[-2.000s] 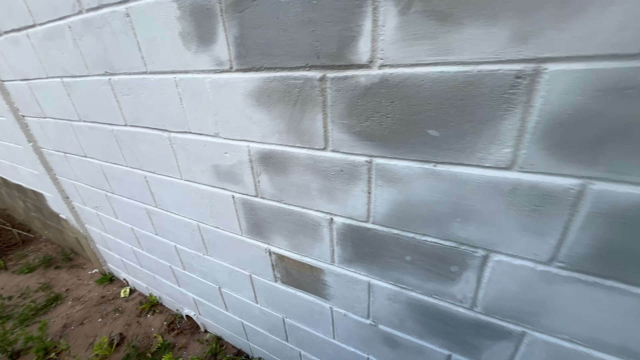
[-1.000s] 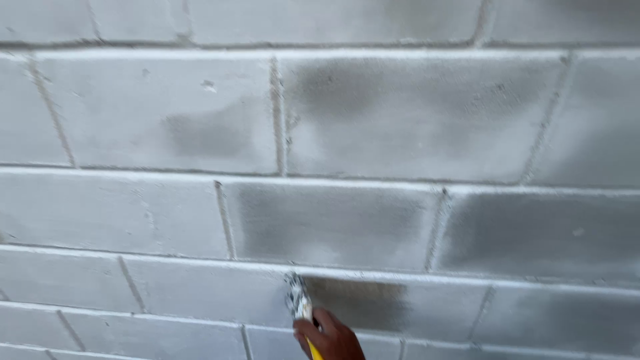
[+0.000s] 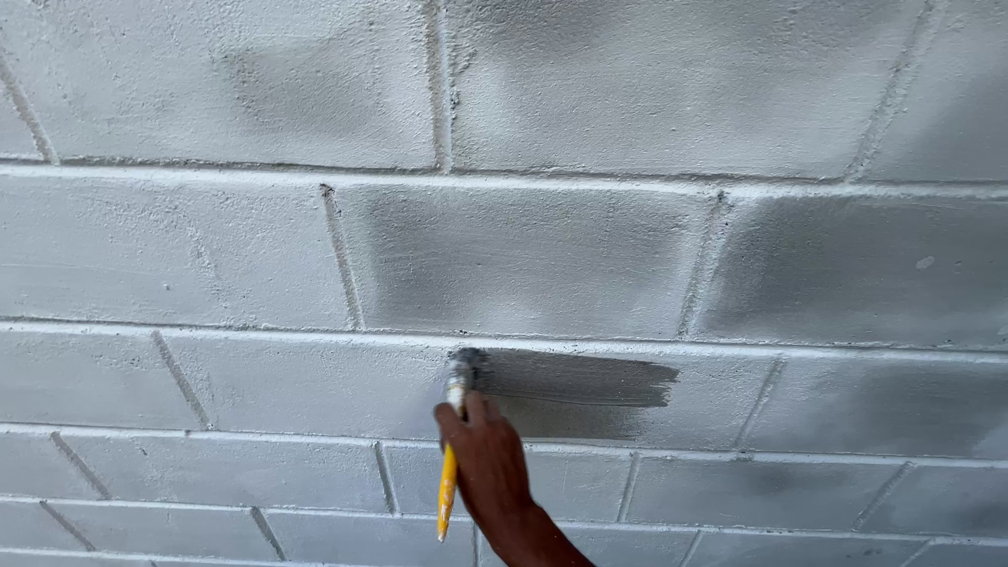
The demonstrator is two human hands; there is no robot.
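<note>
My right hand (image 3: 490,457) grips a paintbrush (image 3: 448,480) with a yellow, paint-spattered handle that points down. The dark, wet bristles touch a block of the painted masonry wall (image 3: 260,378), just under a white mortar line. To the right of the bristles runs a fresh dark grey paint stroke (image 3: 579,379) with a ragged right end. Beneath it lies a duller brownish-grey patch (image 3: 583,419). My left hand is out of view.
Rows of blocks in white and pale grey fill the view, with recessed joints between them. Smoky darker patches show on several blocks, among them one above the hand (image 3: 520,252) and one at the right (image 3: 866,268).
A dark grey stroke now covers the upper part of the brownish patch, which had no such stroke a second ago. The hand and brush came into view after the earliest frame. The view has moved closer.
</note>
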